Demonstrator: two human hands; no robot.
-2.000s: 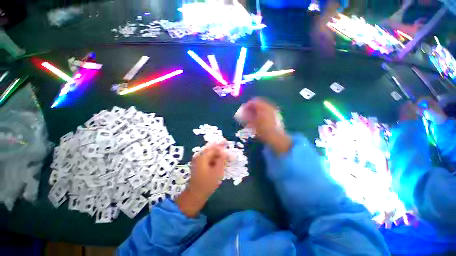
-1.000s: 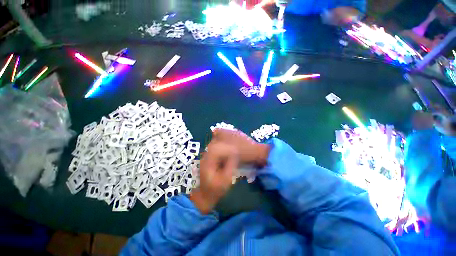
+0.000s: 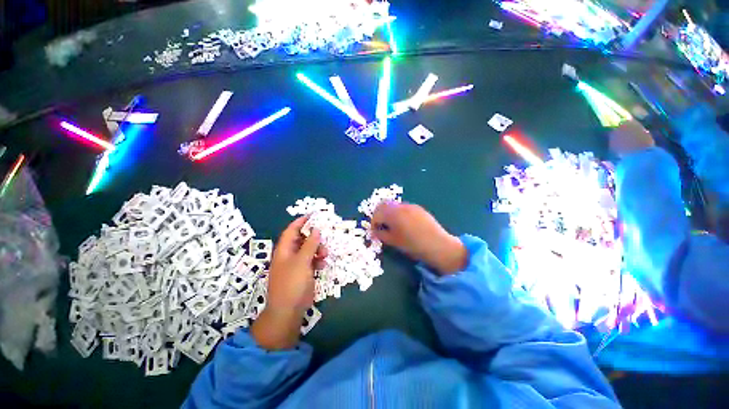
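Note:
My left hand [image 3: 289,281] is at the left edge of the small white inserts [image 3: 345,260], thumb and fingers close together. White shows at its fingertips, but a held plate cannot be told from the pile behind. My right hand [image 3: 420,233] is at the right side of the inserts, its fingertips bent down at them; whether they pinch a piece is hidden. A smaller clump of inserts [image 3: 384,196] lies just beyond it. The big heap of white square plates [image 3: 164,272] is left of my left hand.
Two loose plates, one nearer [image 3: 420,134] and one farther right [image 3: 500,122], lie beyond my hands. Lit sticks [image 3: 244,133] and unlit strips lie across the green table. A glowing heap [image 3: 563,240] is at right, beside a neighbour's blue sleeve [image 3: 651,200]. A clear bag [image 3: 28,264] is far left.
My hands came together over the inserts one second ago and are now apart, the right one on the right side. The neighbour's hand has moved farther out, to a lit stick.

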